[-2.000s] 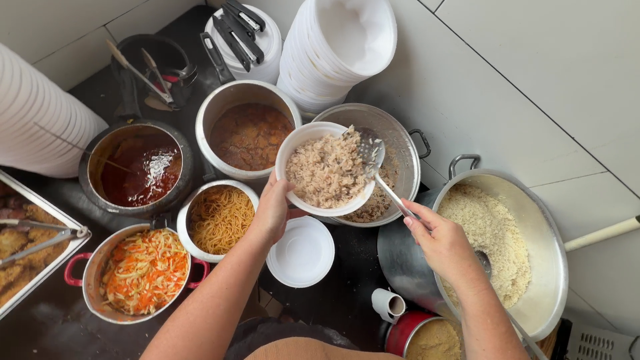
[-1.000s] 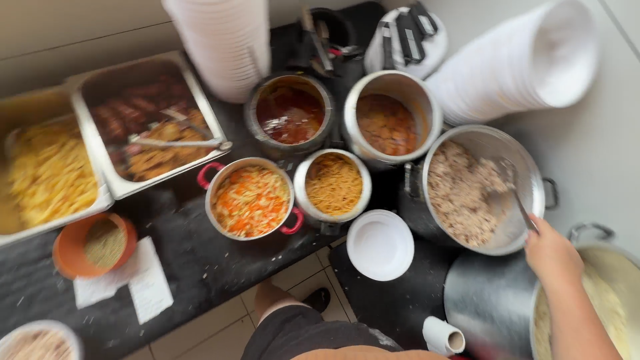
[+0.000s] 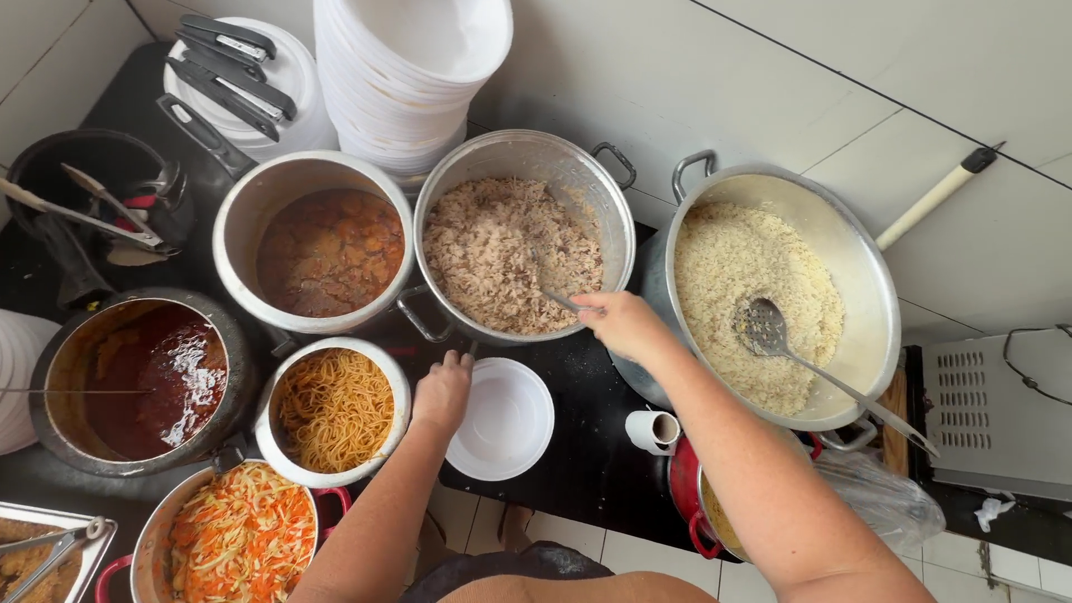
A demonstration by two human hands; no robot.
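My right hand point(image 3: 620, 322) grips the metal handle of a serving spoon point(image 3: 557, 297), its head sunk in the brownish rice mixture point(image 3: 502, 251) of an aluminium pot point(image 3: 624, 226). Below this pot, my left hand point(image 3: 444, 389) has curled fingers beside the left rim of an empty white foam bowl point(image 3: 502, 419); a thin dark piece shows at its fingertips, and whether it is held cannot be told. Just left of that hand is a pot of spaghetti point(image 3: 337, 410). A slotted spoon point(image 3: 764, 327) rests in the large pot of pale rice point(image 3: 754, 251) on the right.
Stacked white bowls point(image 3: 410, 75) and staplers on a white lid point(image 3: 239, 75) stand behind. Leftward are a pot of brown stew point(image 3: 331, 251), dark red sauce point(image 3: 159, 385), shredded vegetables point(image 3: 243, 536) and tongs point(image 3: 109, 209). A paper roll point(image 3: 653, 430) sits by a red pot point(image 3: 685, 477).
Two seconds ago my left hand held a bowl of the rice mixture over the pot; now it is down beside the empty bowl. The view swung left and back. My right hand still holds the spoon.
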